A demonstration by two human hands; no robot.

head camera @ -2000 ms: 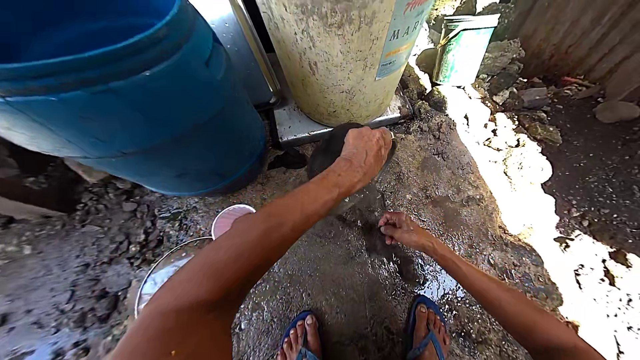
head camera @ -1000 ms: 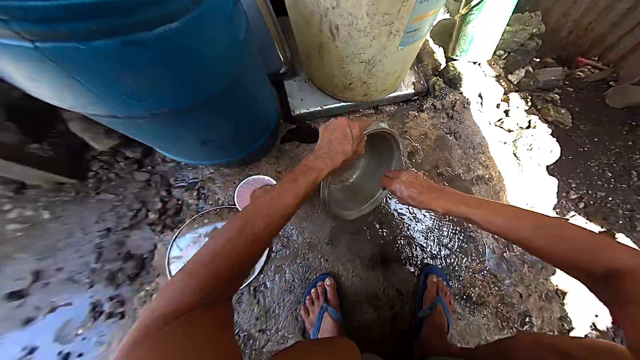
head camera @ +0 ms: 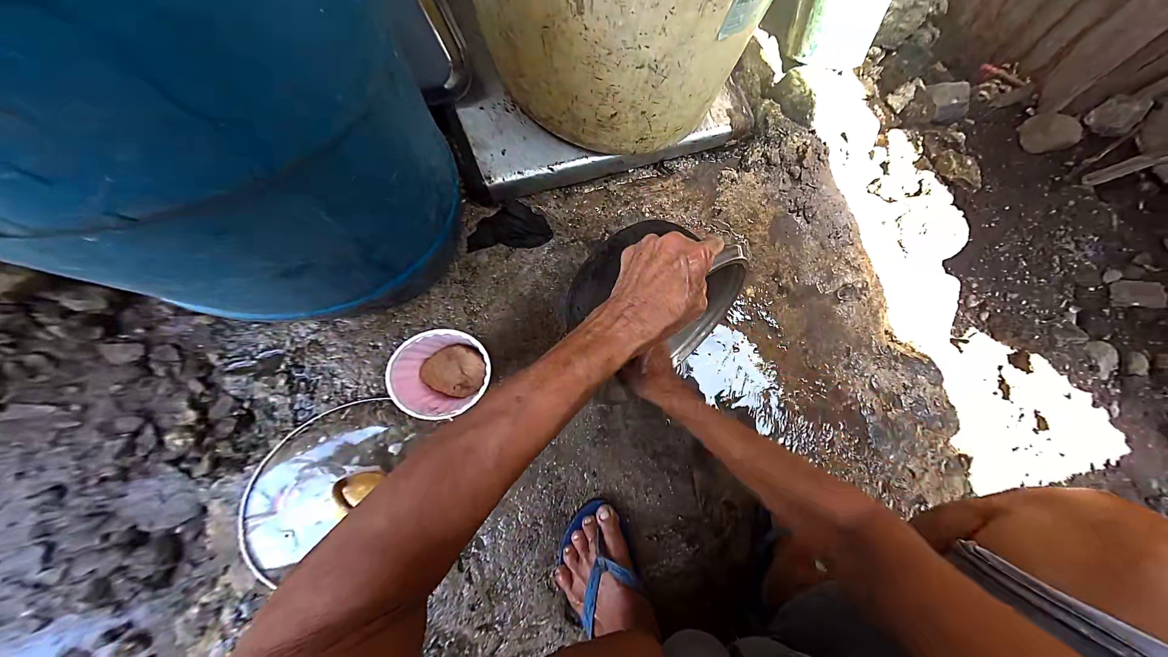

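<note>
A round metal pot [head camera: 593, 274], dark on the outside and wet at its rim, is tilted on its side just above the wet ground. My left hand [head camera: 664, 283] grips its rim from above, the fingers curled over the edge. Lower down, my right hand [head camera: 652, 370] is at the near edge of the pot, partly hidden by my left wrist; its fingers cannot be made out. A pink cup [head camera: 411, 370] with a brown lump inside stands left of my forearms. Beside it lies a round, shiny metal lid [head camera: 301, 488] with a yellowish knob.
A large blue plastic barrel [head camera: 246, 164] stands at the upper left. A stained cream drum [head camera: 602, 73] rests on a metal slab [head camera: 547, 169] at the top. A black scrap [head camera: 511, 226] lies near the barrel. Loose stones [head camera: 1049, 132] lie at the right, gravel at the left.
The pot's inside faced up a second ago; now the pot is tilted with its dark outside showing. My right hand has moved from the pot's right side to its near edge.
</note>
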